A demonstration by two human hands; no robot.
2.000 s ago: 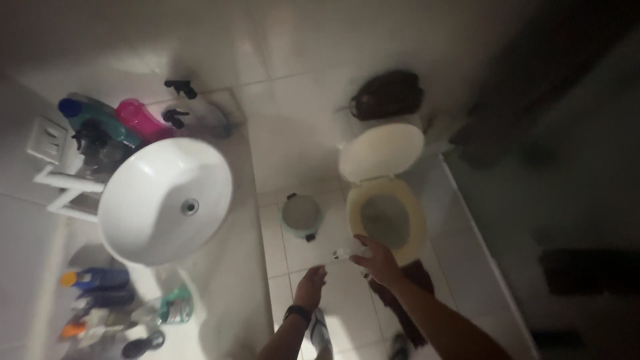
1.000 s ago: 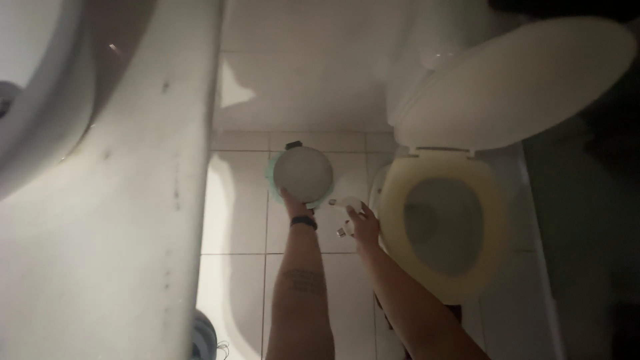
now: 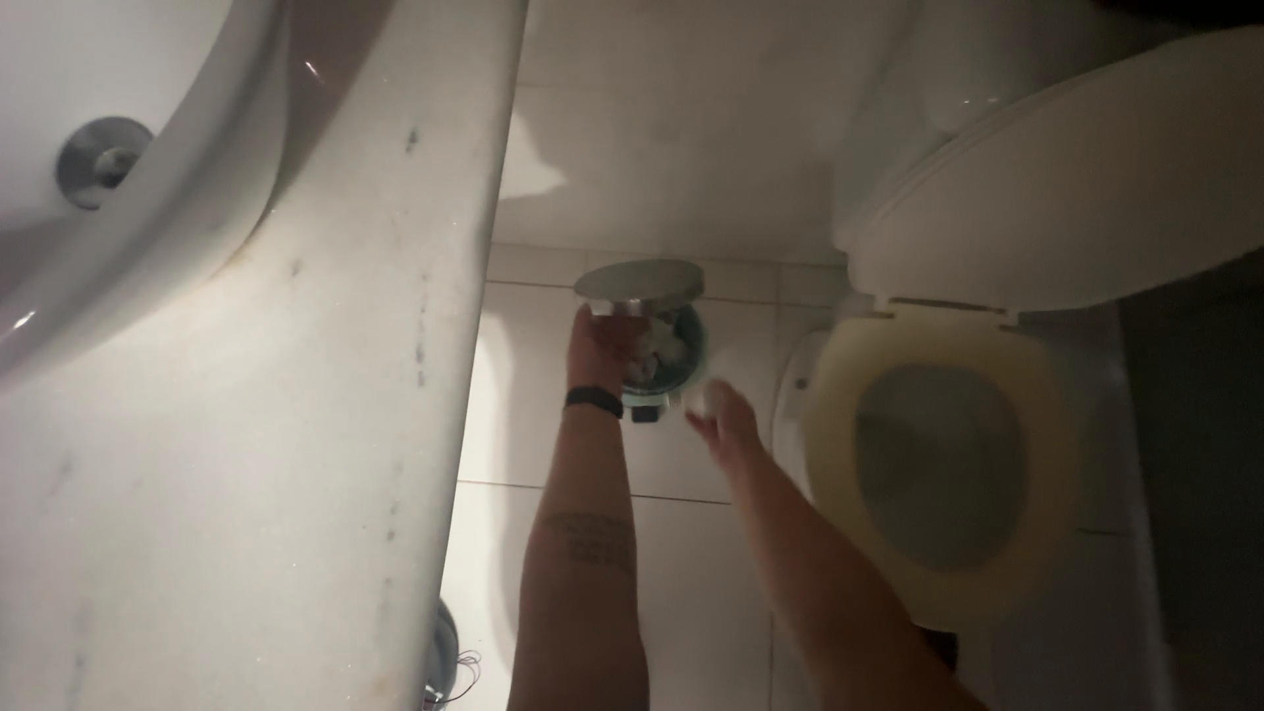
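A small round pedal bin (image 3: 696,346) stands on the tiled floor, with crumpled white paper (image 3: 667,341) inside. Its round lid (image 3: 640,283) is tilted up, and my left hand (image 3: 602,351) holds it from the front left, the fingers partly hidden beneath it. A dark band circles my left wrist. Just right of the bin's front edge is my right hand (image 3: 726,420), blurred, with its fingers closed around a small whitish item (image 3: 705,398) that I cannot make out clearly.
A toilet with raised lid (image 3: 1066,168) and yellowish seat (image 3: 834,474) is close on the right. Along the left runs a pale stone countertop (image 3: 346,395) bearing a white basin (image 3: 222,188). A dark rounded object (image 3: 441,647) shows below the counter's edge.
The bin's lid was down one second ago; now my left hand has it raised and the paper inside shows. My right hand has come nearer the bin. The view has moved much closer since the first frame.
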